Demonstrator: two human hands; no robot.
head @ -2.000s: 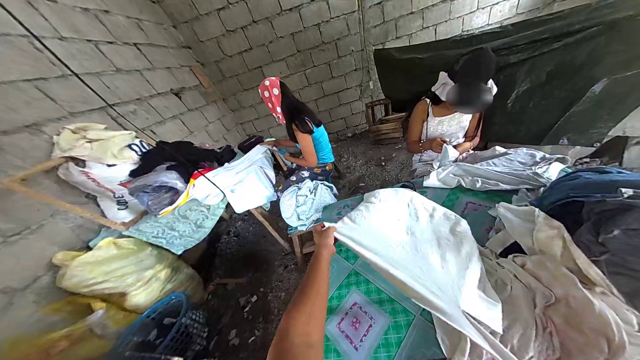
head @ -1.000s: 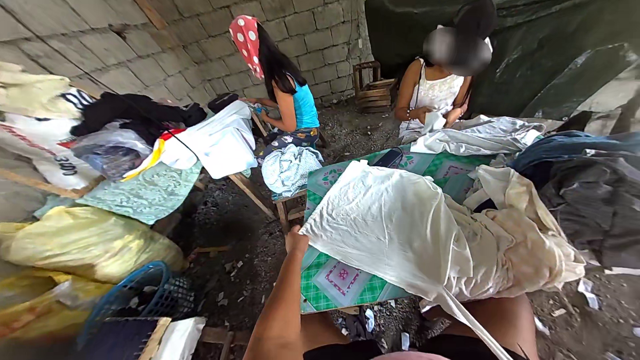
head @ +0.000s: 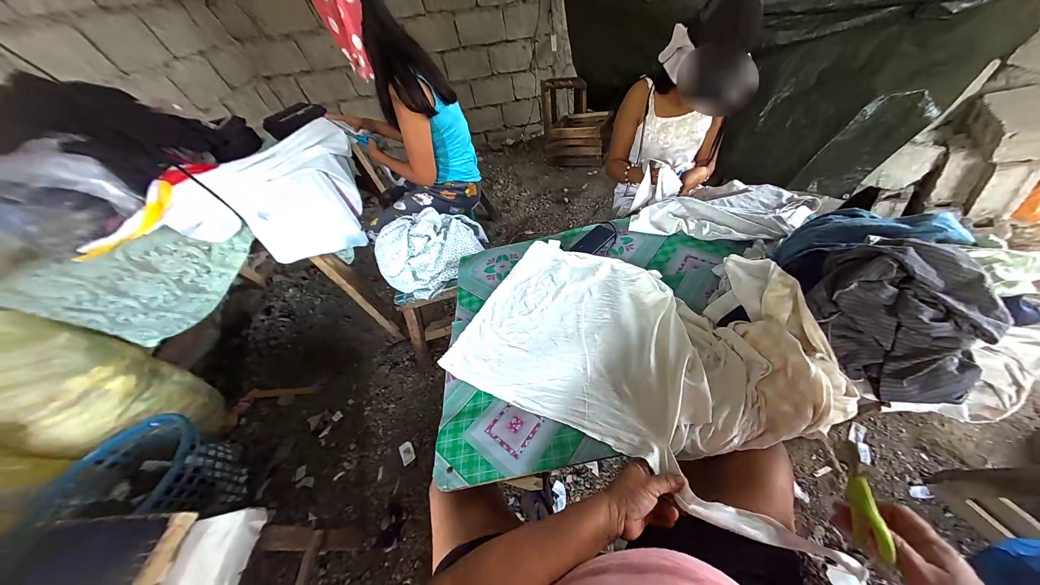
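Observation:
White cloth (head: 569,333) lies spread over a table with a green patterned cover (head: 512,431). At the near edge my left hand (head: 646,500) grips a narrow strip of the white cloth (head: 747,520), which trails down to the right. My right hand (head: 910,540), at the lower right, holds a tool with a yellow-green handle (head: 869,516); its working end is blurred, so its kind is unclear. A cream cloth (head: 772,366) is bunched against the white one on the right.
Two people sit beyond the table, handling cloth. Dark striped clothing (head: 902,309) is heaped at the right. A dotted cloth (head: 431,252) rests on a stool. At the left are a blue plastic basket (head: 187,455) and a yellowish plastic sack (head: 97,382).
My left hand has moved from the cloth's left corner to the strip at the near edge. My right hand with the yellow-green tool has come into view. The view has tilted down.

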